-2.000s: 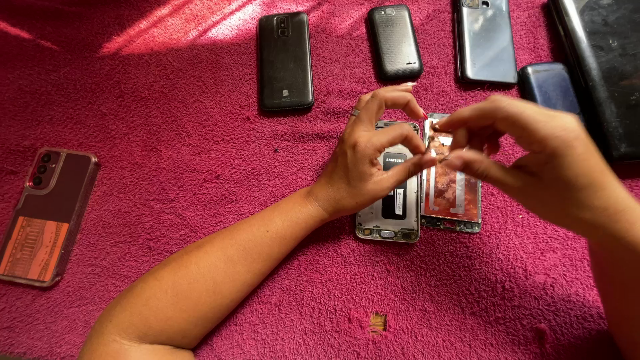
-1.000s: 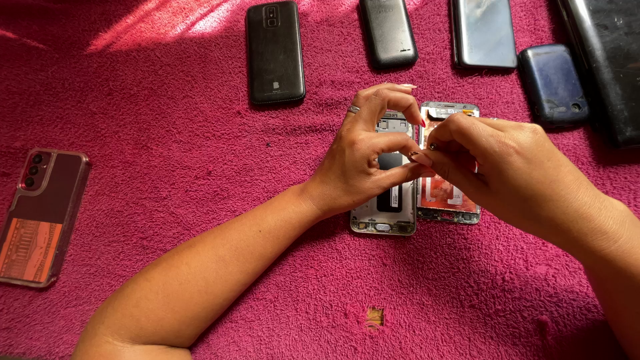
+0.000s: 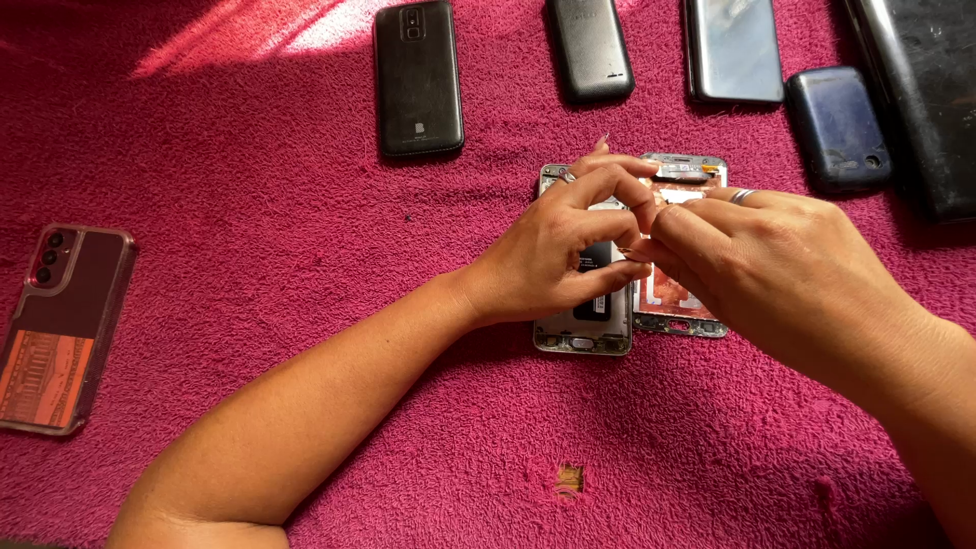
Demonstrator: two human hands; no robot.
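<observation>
An opened smartphone body [image 3: 583,334] with a black battery lies on a pink towel. Touching or nearly touching its right side is a phone's display frame [image 3: 679,324] with a copper-coloured inner face. Over the phone body is my left hand [image 3: 568,244], its fingers curved and a tiny dark and gold-coloured piece at the thumb and fingertip. My right hand [image 3: 751,244] reaches over the display frame, thumb and forefinger pinched at the same tiny piece. What exactly the piece is, and how much of it the fingers hide, I cannot tell.
Along the back lie a black smartphone [image 3: 419,84], a smaller black phone [image 3: 591,53], a grey glossy phone [image 3: 733,49] and a dark blue phone [image 3: 839,130]. A large black object [image 3: 934,99] fills the right corner. A cased phone [image 3: 65,305] lies far left. The towel has a hole [image 3: 570,480].
My right hand has come down and left since two seconds ago, its fingertips now meeting those of my left hand. My left hand stays over the phone body. The view has shifted slightly.
</observation>
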